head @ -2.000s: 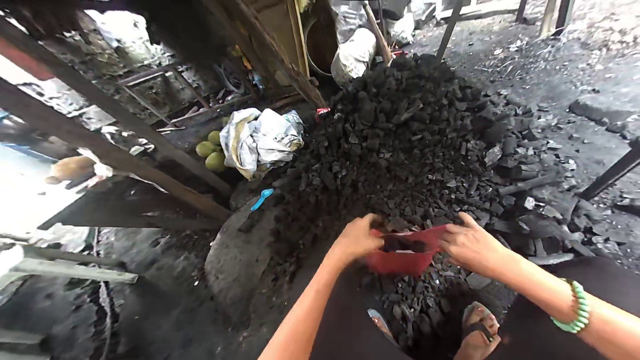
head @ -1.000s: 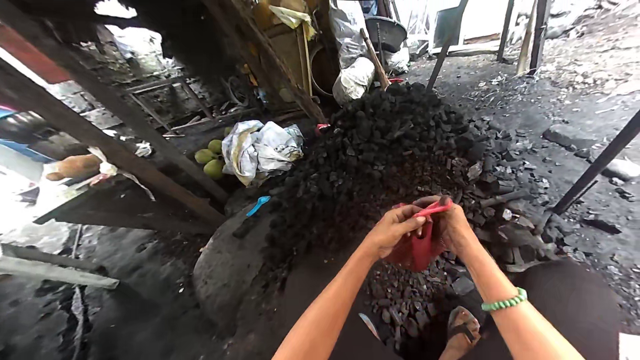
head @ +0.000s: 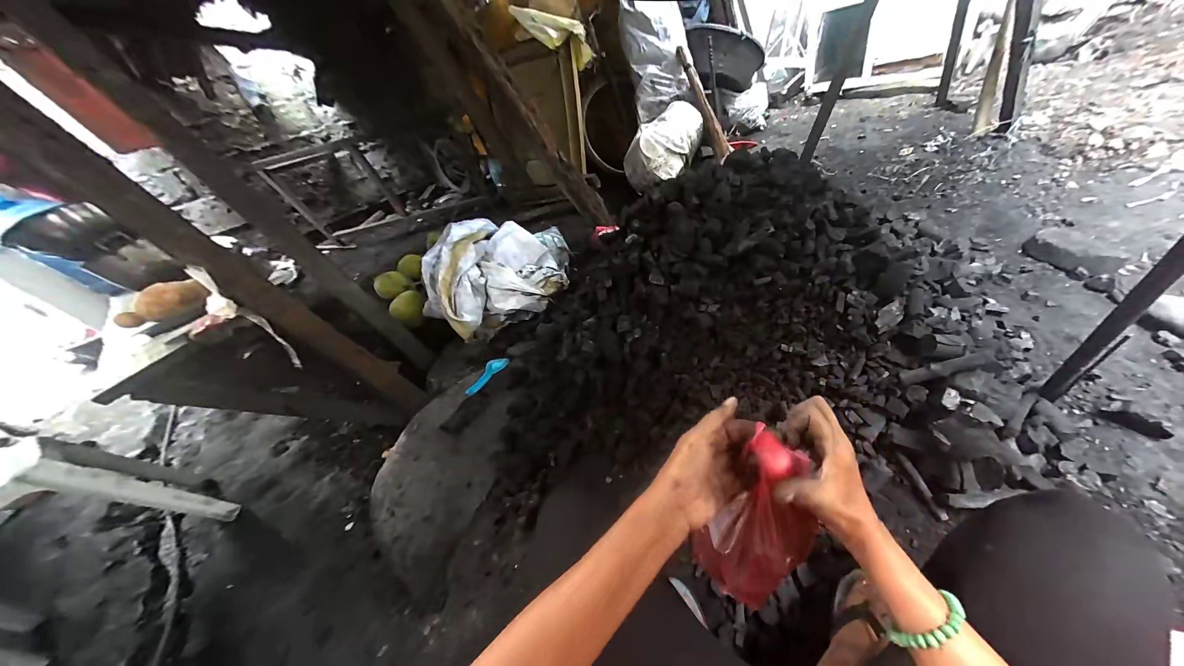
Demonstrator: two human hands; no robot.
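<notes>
A red plastic bag (head: 760, 541) hangs between my two hands, low in the view and right of centre, its neck gathered and its lower part bulging. My left hand (head: 708, 462) has its fingers around the left side of the neck. On the other side, my right hand (head: 826, 467) pinches the neck between thumb and fingers; a green bead bracelet circles that wrist. What fills the bag is hard to make out through the plastic. Beyond the hands spreads a big heap of black charcoal pieces (head: 740, 268). Smaller bits lie under the bag near a sandaled foot.
Left of the heap, a crumpled white sack (head: 499, 277) lies beside green round fruits (head: 405, 291). A light blue plastic spoon (head: 487, 375) rests on a grey stone slab (head: 430, 490). Wooden posts (head: 277, 319) slant at left, and a dark post (head: 1115, 319) leans at right.
The bag was held open at its rim two seconds ago; its top is now gathered and it hangs closed. My hands have come close together around its neck.
</notes>
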